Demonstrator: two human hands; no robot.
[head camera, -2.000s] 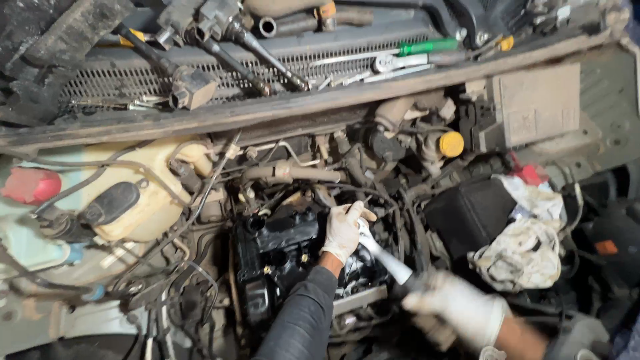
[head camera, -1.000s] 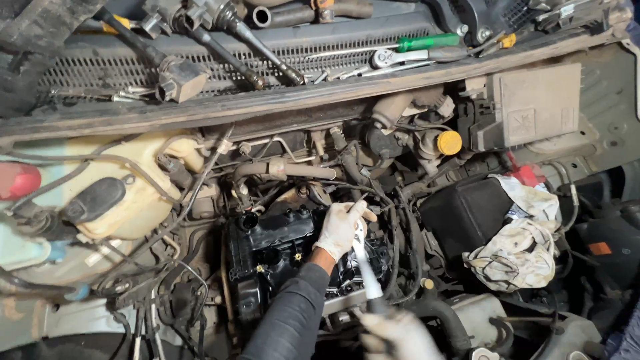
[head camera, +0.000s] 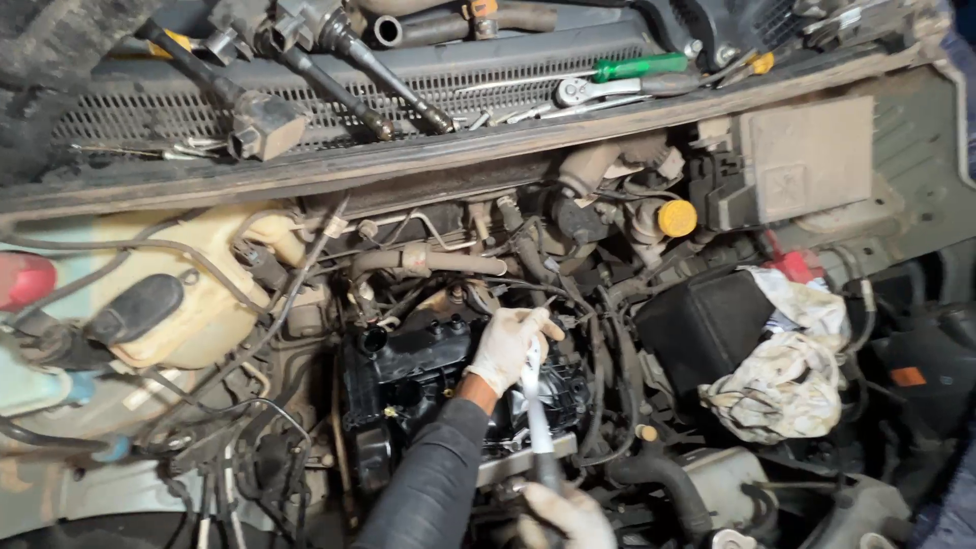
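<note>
My left hand (head camera: 509, 347), in a pale glove with a dark sleeve, is closed around the upper end of a long-handled metal wrench (head camera: 537, 415), over the black plastic engine valve cover (head camera: 412, 374). Below it, at the bottom edge, my right hand (head camera: 568, 518), also gloved and blurred, is on the dark grip of this wrench. The wrench lies nearly in line with the view's vertical. Its far end and whatever it sits on are hidden by my left hand.
Ignition coils (head camera: 271, 122), a green-handled screwdriver (head camera: 640, 67) and a ratchet (head camera: 587, 91) lie on the cowl grille. A stained rag (head camera: 785, 389) rests beside a black box-shaped cover (head camera: 698, 328). Hoses, cables and a yellow cap (head camera: 677, 219) surround the engine.
My right hand has swung leftward and down, turning the wrench handle from a slant to nearly upright in the view. My left hand has stayed at the wrench's upper end.
</note>
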